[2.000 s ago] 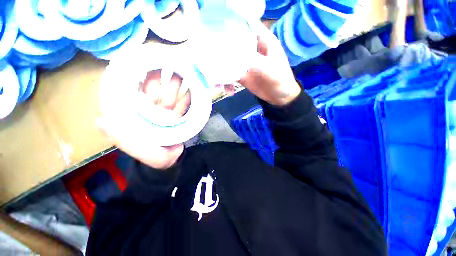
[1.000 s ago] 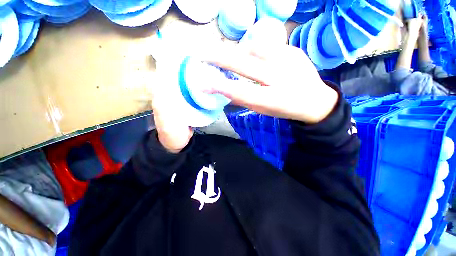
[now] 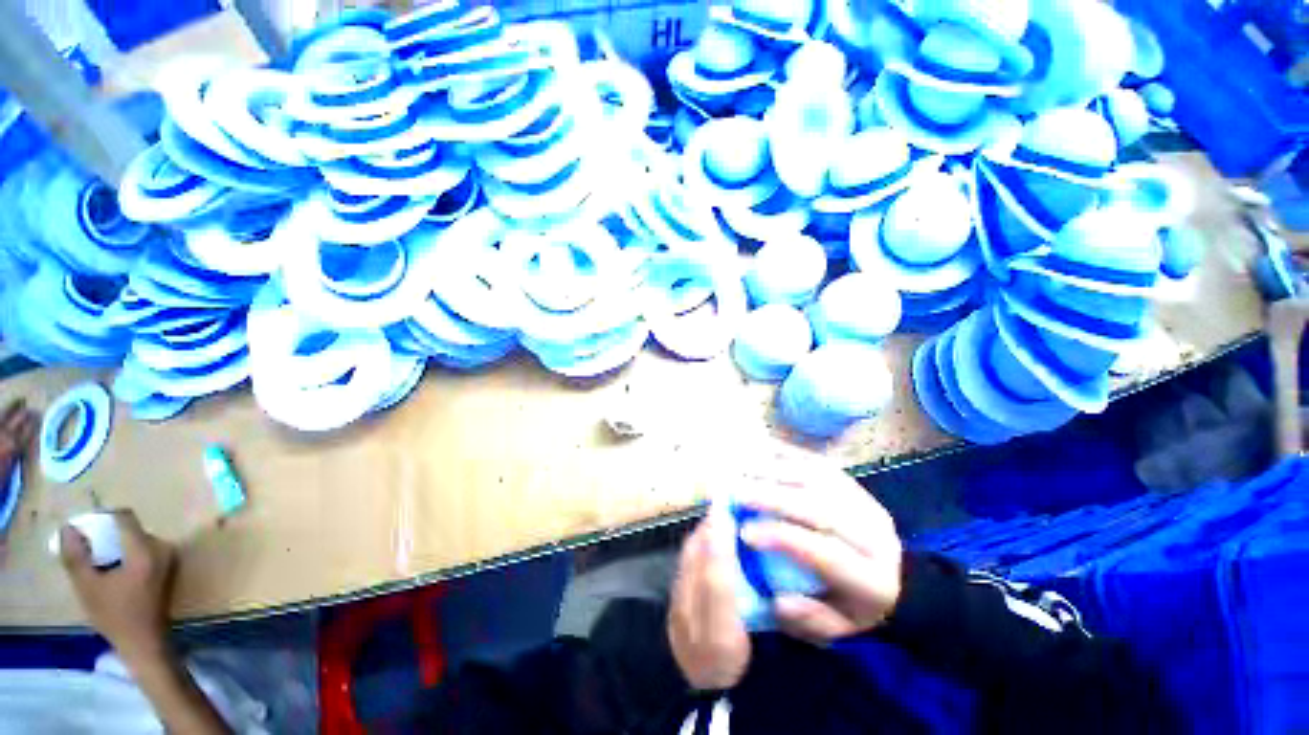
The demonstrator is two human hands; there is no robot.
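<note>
My left hand (image 3: 708, 603) and my right hand (image 3: 847, 539) are together in front of my body, past the bench's edge. They press around a blue hat piece (image 3: 777, 570) between the palms. My fingers cover most of it, so I cannot tell whether brim and crown are joined. A pile of open ring brims (image 3: 323, 376) lies at left and centre of the bench. Rounded hat crowns (image 3: 837, 388) stand near the bench edge. Assembled hats (image 3: 1034, 345) lean in overlapping stacks on the right.
The brown bench (image 3: 474, 474) has a dark curved front edge. A small teal tube (image 3: 224, 480) lies at left. Beside it, another person's hand (image 3: 129, 574) holds a white bottle. A red stool (image 3: 381, 646) is below the bench. Blue crates (image 3: 1163, 574) stand at right.
The view has lifted and shows more of the bench. My hands sit lower in the picture and have closed together around the piece. The brim's open ring seen earlier is now hidden.
</note>
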